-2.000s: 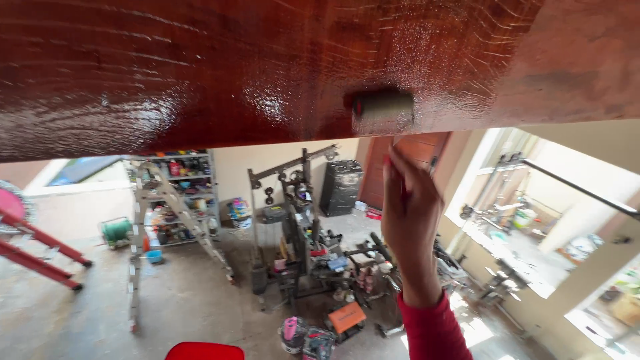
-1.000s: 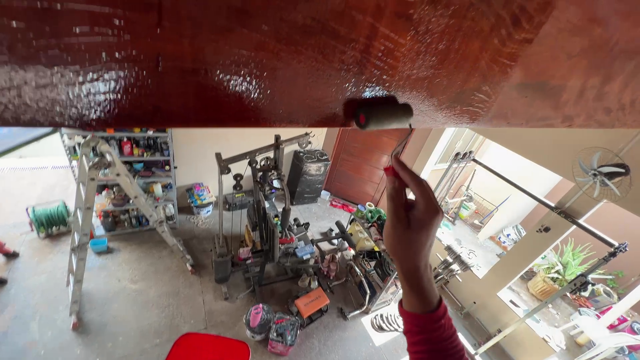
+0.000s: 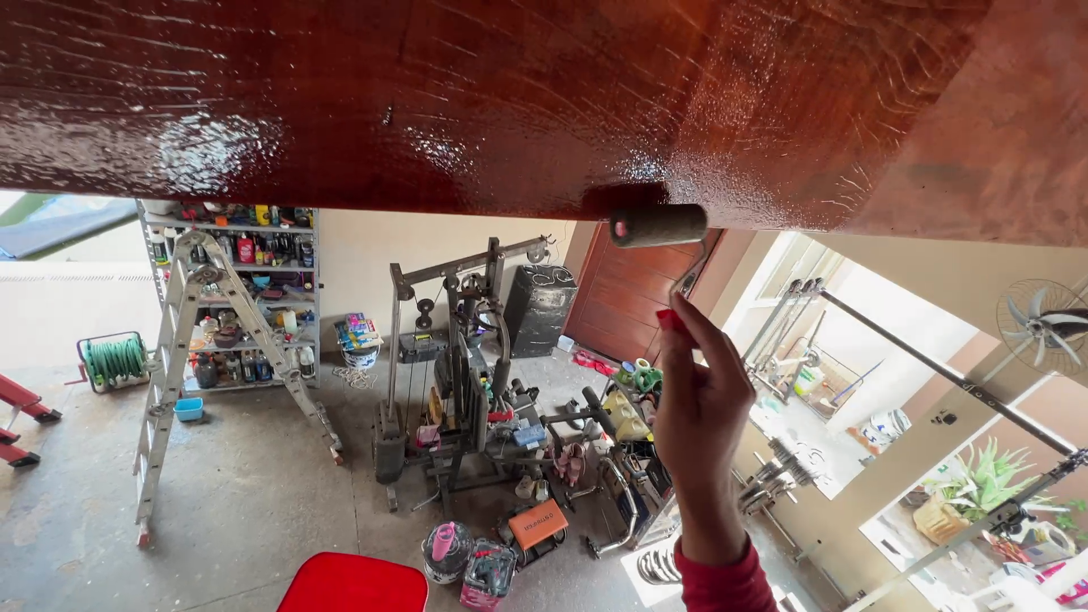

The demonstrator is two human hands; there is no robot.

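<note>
A small paint roller [image 3: 659,225] with a wire frame and red handle is held upright in my right hand [image 3: 701,404], whose fingers close round the handle. The dark roller sleeve is at the lower edge of a reddish-brown wooden beam [image 3: 510,102] that crosses the top of the view. Much of the beam has a wet, glossy coat; its right end looks paler and duller. My hand hangs just below the beam, in a red sleeve. My left hand is not in view.
Far below on the concrete floor stand an aluminium folding ladder [image 3: 166,365], a multi-gym [image 3: 463,365], a shelving unit [image 3: 251,344], a hose reel [image 3: 115,361] and an orange case [image 3: 538,524]. A red surface [image 3: 355,585] shows at the bottom edge. A fan [image 3: 1045,327] is at right.
The roller was against the beam's face near its lower edge; it is now lower, overlapping that edge. My right hand still holds the handle. The view has shifted somewhat.
</note>
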